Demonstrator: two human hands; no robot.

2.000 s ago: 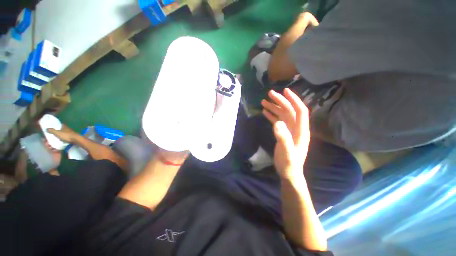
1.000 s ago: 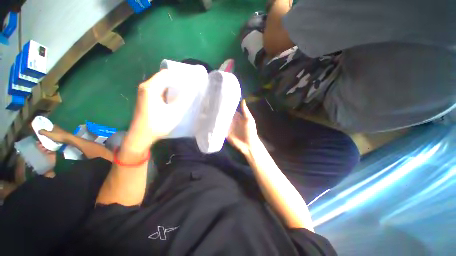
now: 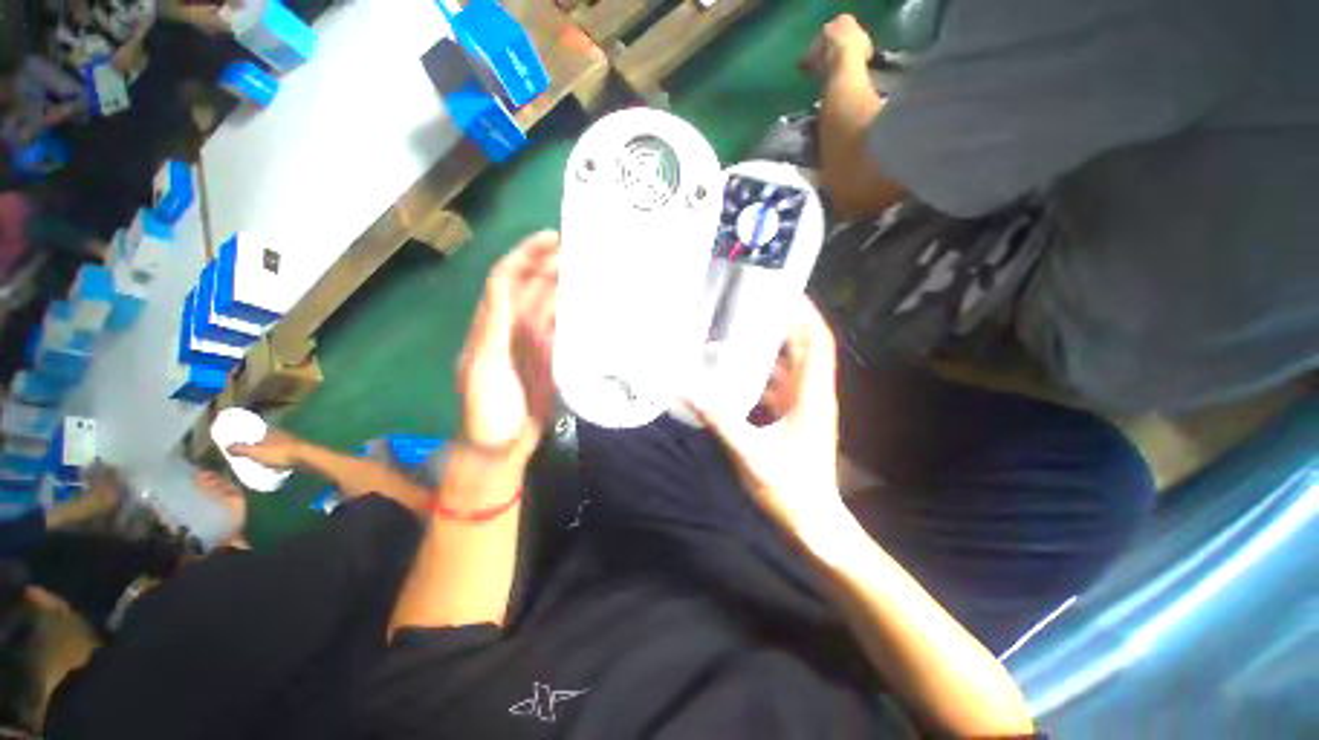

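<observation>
My left hand holds a white oval housing by its left edge, above my lap. The housing's face has a round ringed grille near its top and a small curved mark near its bottom. My right hand holds a second, open white housing part by its lower right side. A black-framed fan with a pale centre sits at that part's upper end. The two parts are side by side, the left one slightly overlapping the right. Fingers behind the parts are partly hidden.
Blue-white boxes stand on a long white board over wooden pallets at left. A person in grey sits close at right. Another person's hand at left holds a white part. Shiny sheeting lies at lower right.
The two white parts have turned, so the ringed grille and the fan now face me. My right hand, open and away two seconds ago, now holds the fan part. The view has shifted left.
</observation>
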